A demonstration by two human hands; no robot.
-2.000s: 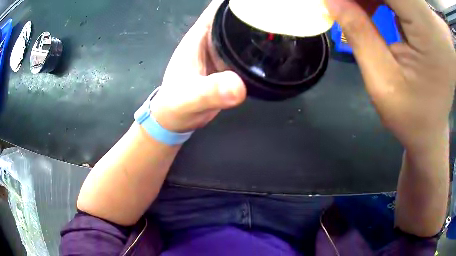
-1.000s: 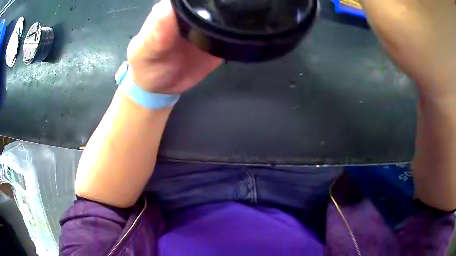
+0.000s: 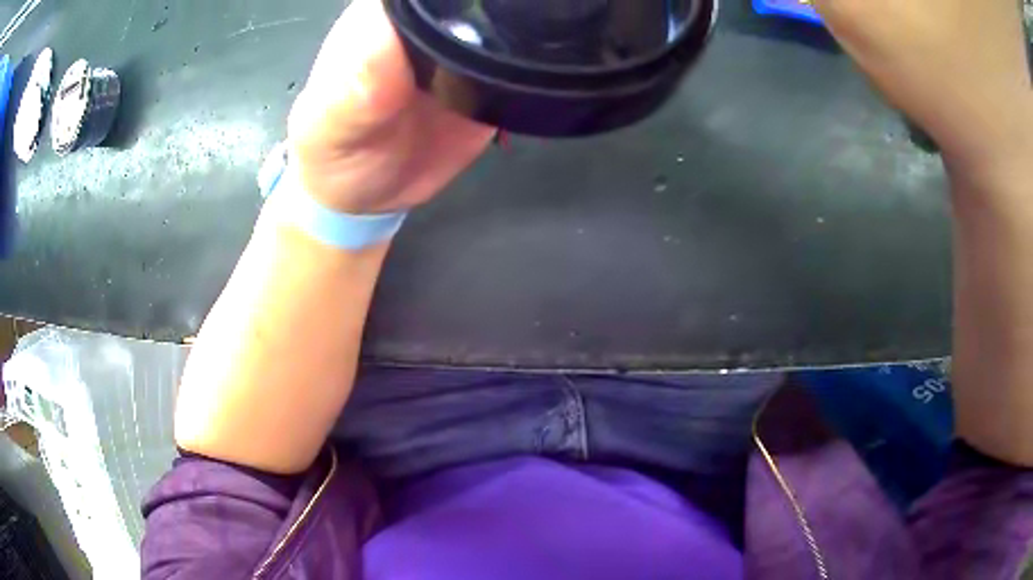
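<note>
My left hand [image 3: 380, 130] is shut on the black glossy round housing [image 3: 566, 85] at the top middle, gripping it from the left and below. The housing's open side faces up and its upper part is cut off by the frame's top edge. A small bit of red shows under it beside my palm. My right hand [image 3: 895, 34] is at the top right, mostly cut off by the top edge; its fingers are out of the picture, so what it holds cannot be seen.
A blue tray [image 3: 790, 10] shows partly at the top right. At the left of the dark worktop [image 3: 657, 272] stand a small round tin [image 3: 86, 108] and a flat pale oval piece [image 3: 34, 105]. A blue edge is at the far left, with clear plastic [image 3: 102, 419] below the worktop's curved edge.
The pale disc seen over the housing two seconds ago is out of view. The housing and left hand sit higher and further left. My right hand has moved up, partly out of the picture.
</note>
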